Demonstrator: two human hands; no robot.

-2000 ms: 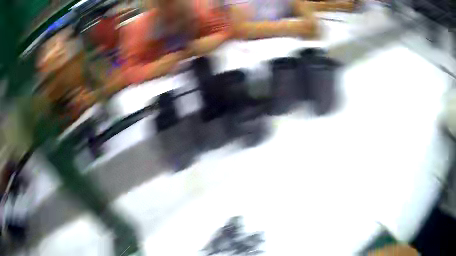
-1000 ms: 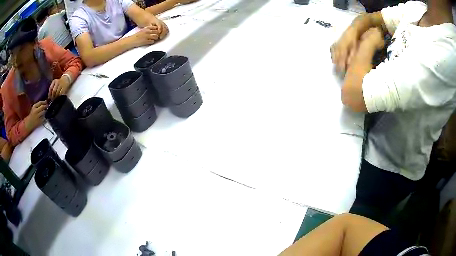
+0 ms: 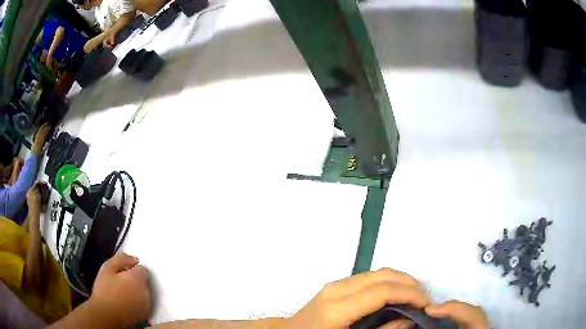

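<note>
At the bottom edge, my left hand (image 3: 366, 297) curls over a dark housing (image 3: 411, 316), of which only the curved rim shows. Fingers that look like my right hand's (image 3: 464, 313) rest on the rim's right side; the rest of that hand is cut off by the frame. The housing's inside and lower part are hidden. A loose pile of small dark armed fittings (image 3: 523, 260), some with pale round spots, lies on the white covering to the right of my hands.
A green metal upright (image 3: 350, 83) stands ahead on the bench. Dark stacked housings (image 3: 501, 45) are at the upper right. A black unit with a green reel (image 3: 71, 183) and cables is at left, near another person's fist (image 3: 122, 289). More people sit at upper left.
The view has swung left. The upright, black unit and my hands on the housing have come into view; the white-shirted person at right has left it.
</note>
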